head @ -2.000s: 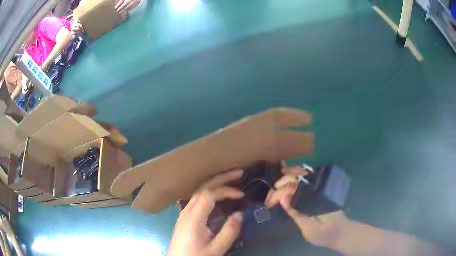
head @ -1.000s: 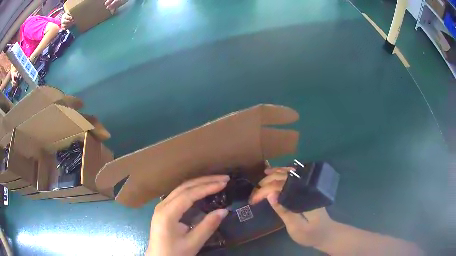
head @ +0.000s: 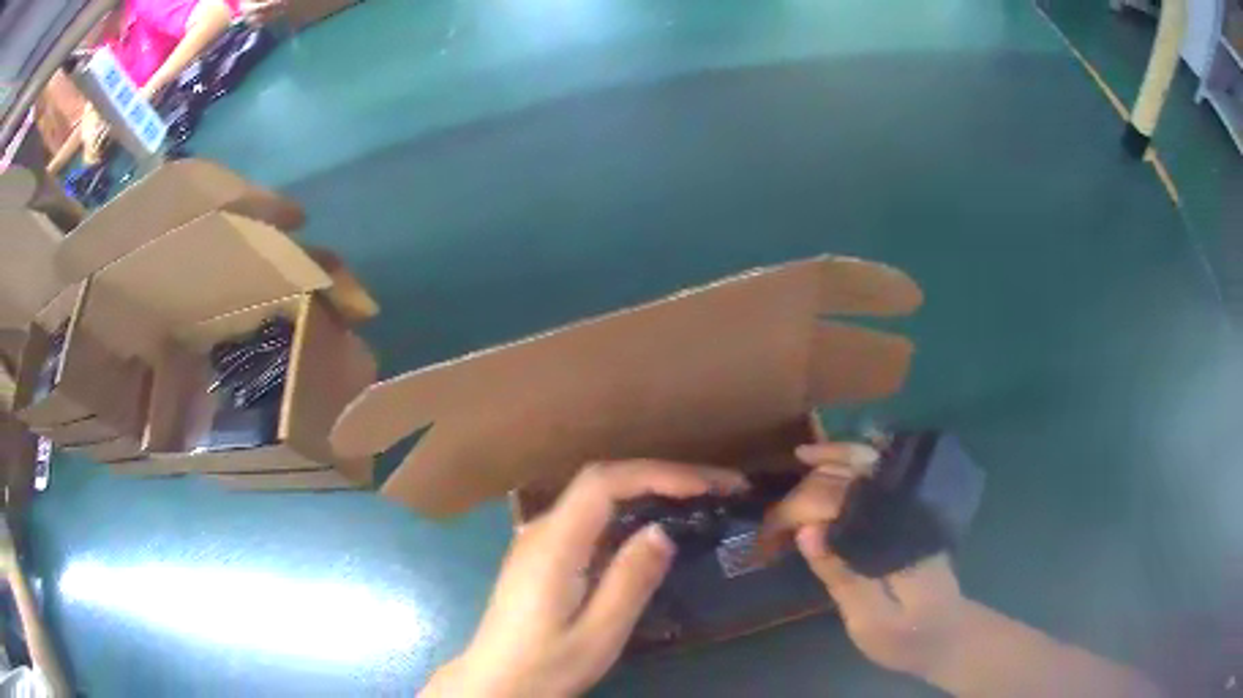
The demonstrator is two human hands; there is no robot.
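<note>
An open brown mailer box point(head: 600, 389) lies in front of me, its lid with rounded ears standing up behind the tray. A flat dark item point(head: 763, 586) with a small white square code lies low in the box. My left hand point(head: 579, 580) reaches into the left side of the box, thumb and fingers around a bundle of black cable point(head: 668, 516). My right hand point(head: 872, 580) is at the box's right end and holds a black power adapter point(head: 920, 502) above the rim. The adapter's prongs are blurred.
Open brown mailer boxes point(head: 327, 396) with black cords inside stand grouped at the left. All lie on a glossy green surface point(head: 573, 177) with a bright reflection. A person in a pink top point(head: 164, 34) is at the upper left. A pale post point(head: 1159, 82) stands at the upper right.
The view has shifted, moving the scene about in the picture. Both hands stay at the box; the adapter is still in my right hand, with its prongs now blurred.
</note>
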